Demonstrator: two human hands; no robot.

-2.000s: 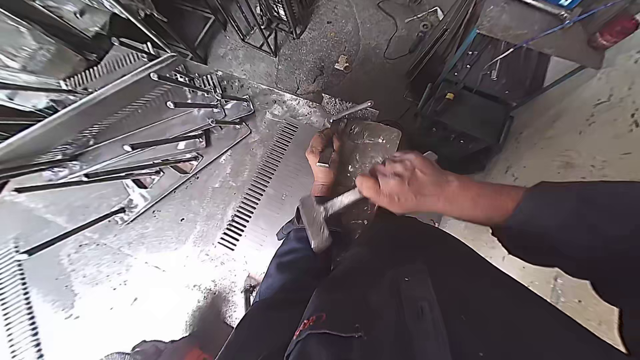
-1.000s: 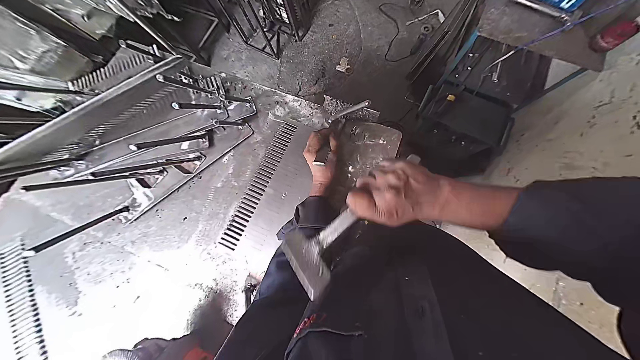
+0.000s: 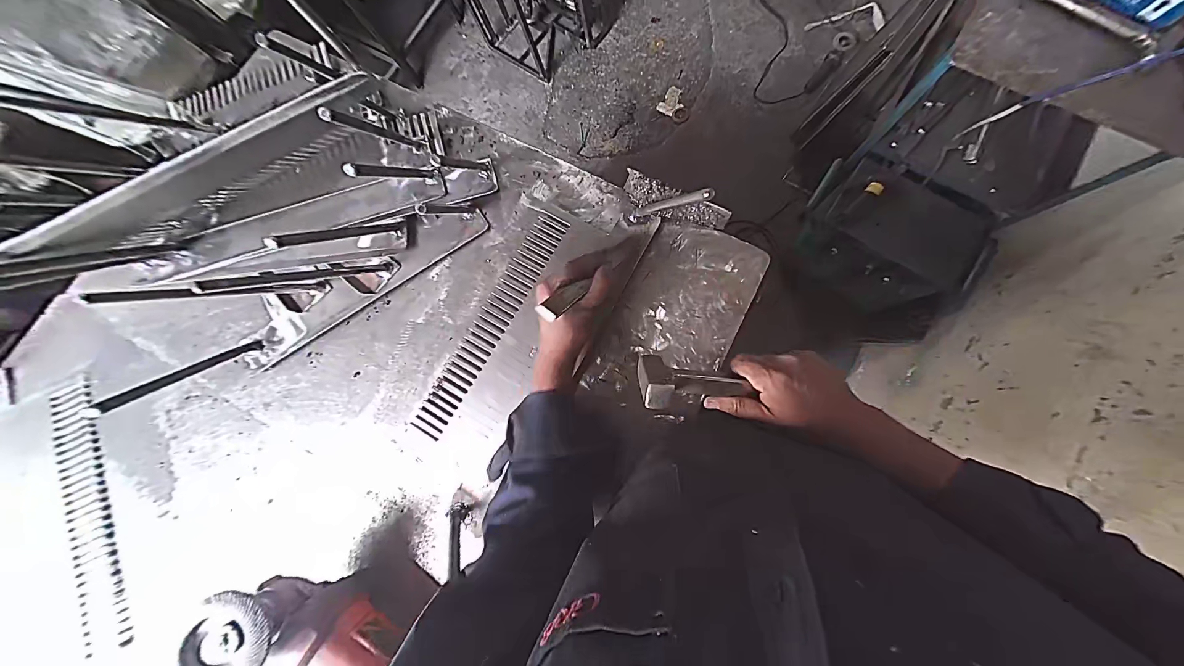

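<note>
My left hand (image 3: pixel 569 319) is closed around a short flat metal bar (image 3: pixel 564 300), above the edge of a metal sheet with a long row of slots (image 3: pixel 490 324). To its right, my right hand (image 3: pixel 791 388) grips the handle of a hammer. The hammer's blocky metal head (image 3: pixel 655 381) is over the near part of a scuffed metal plate (image 3: pixel 703 287). A metal bar or tool handle (image 3: pixel 671 205) lies beyond that plate, beside a speckled piece (image 3: pixel 647 188). What the lower end of the bar in my left hand touches is hidden.
Metal frames with dark bars (image 3: pixel 342 236) stand on the worktable at left. A tool with a round wire brush (image 3: pixel 227 634) is at the lower left. A dark metal rack (image 3: pixel 888 240) stands at right, near long stacked strips (image 3: pixel 860 69). A cable (image 3: pixel 784 55) lies on the floor.
My right hand has moved right and the hammer head has swung up from near my lap to over the scuffed plate. My left hand stays in about the same place.
</note>
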